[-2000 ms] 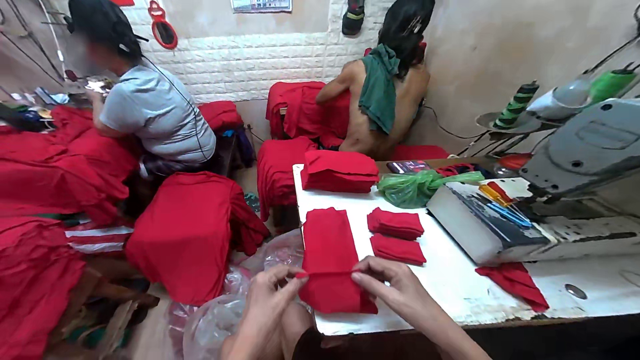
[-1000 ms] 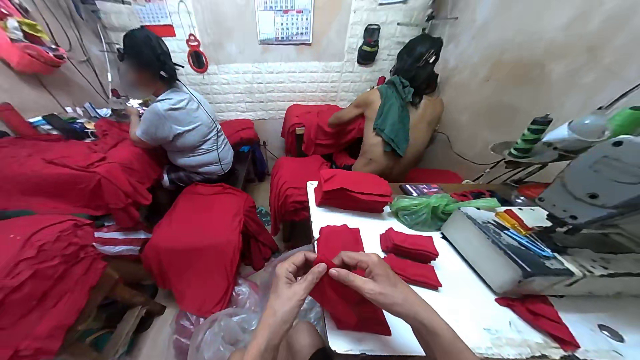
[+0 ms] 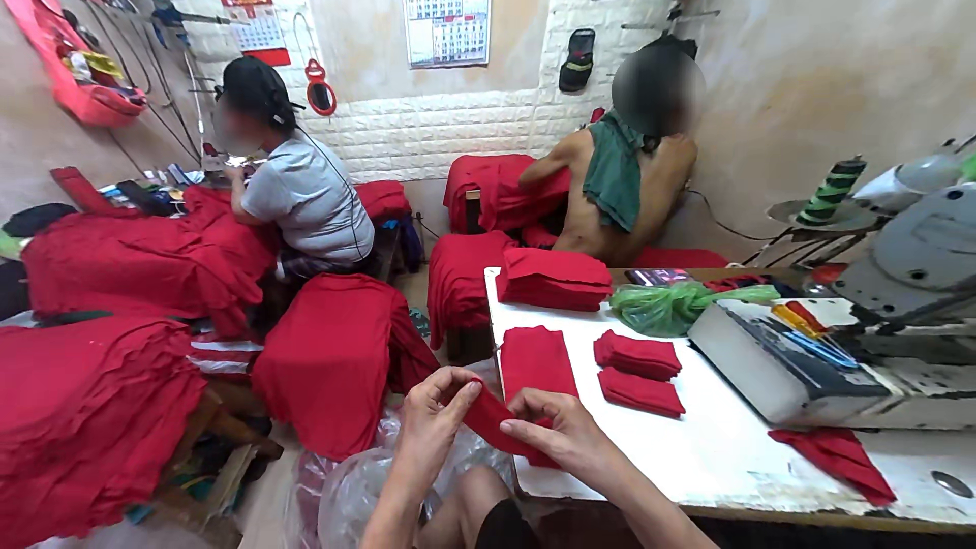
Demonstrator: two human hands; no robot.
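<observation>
A narrow strip of red fabric is stretched between my two hands above the front left edge of a white sewing table. My left hand pinches one end between thumb and fingers, and my right hand pinches the other. Just behind them a flat red fabric piece lies on the table, partly hidden by my right hand. Two small folded red bundles lie to its right. A thicker stack of folded red fabric sits at the table's back left corner.
At right stands an industrial sewing machine with screwdrivers on its bed and a green plastic bag beside it. A red scrap lies in front. Piles of red fabric and clear plastic bags are at left. Two people sit further back.
The red strip now spans between my hands, which are further apart than one second ago. Two seconds ago they were over the flat fabric piece. The view has shifted.
</observation>
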